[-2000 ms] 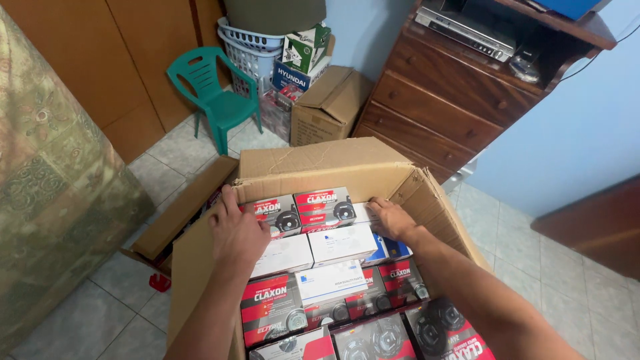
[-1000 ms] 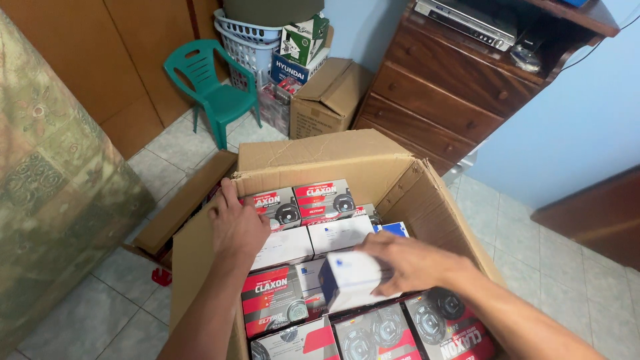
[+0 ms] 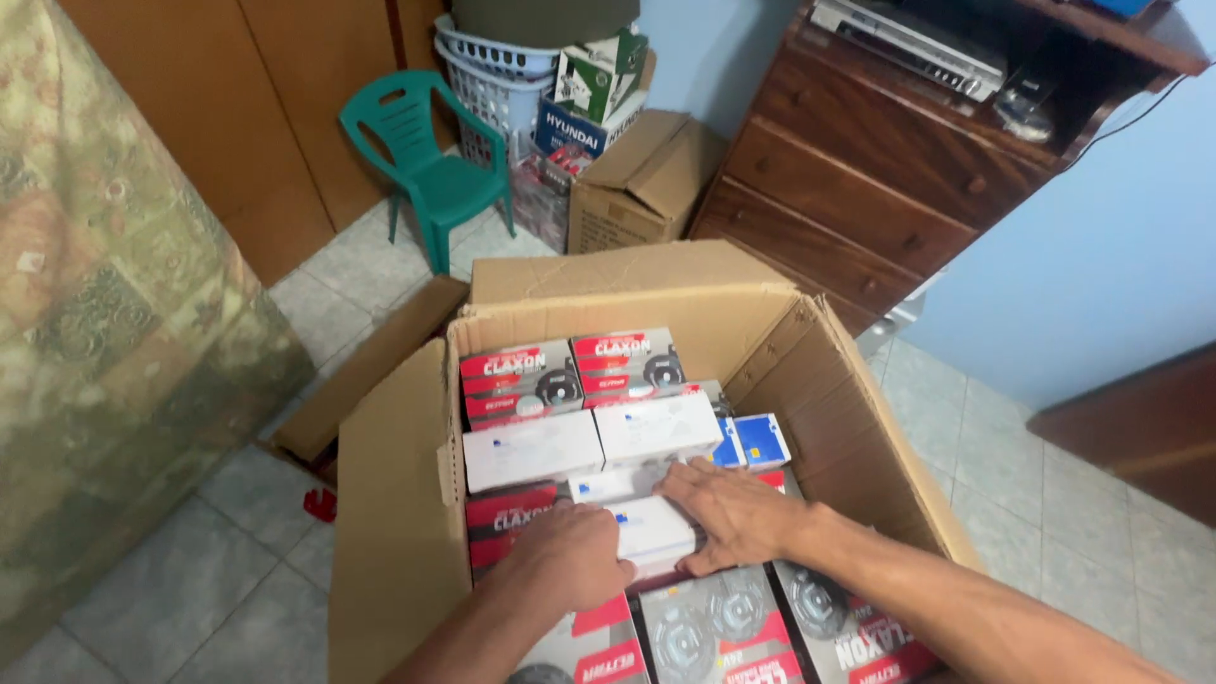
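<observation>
A large open cardboard box (image 3: 855, 427) holds red and grey Claxon horn boxes (image 3: 521, 380) and several white cartons. Both my hands are inside it, on a small white carton (image 3: 655, 534) near the middle. My left hand (image 3: 570, 556) presses at its left end, while my right hand (image 3: 736, 513) grips its right end with spread fingers. Just behind lies another white carton (image 3: 617, 483), partly covered by my right fingers. Two larger white cartons (image 3: 532, 448) sit side by side farther back, with blue and white cartons (image 3: 763, 440) at their right.
Behind the box stand a green plastic chair (image 3: 446, 180), a closed cardboard box (image 3: 636, 190) and stacked laundry baskets (image 3: 503, 85). A wooden chest of drawers (image 3: 855, 180) is at the back right. Patterned fabric (image 3: 123, 332) hangs at the left; another cardboard box (image 3: 370, 370) is beside the large one.
My left hand has left the box's left rim and moved onto the white carton. My right hand, at the back right two seconds ago, has brought a white carton to the middle.
</observation>
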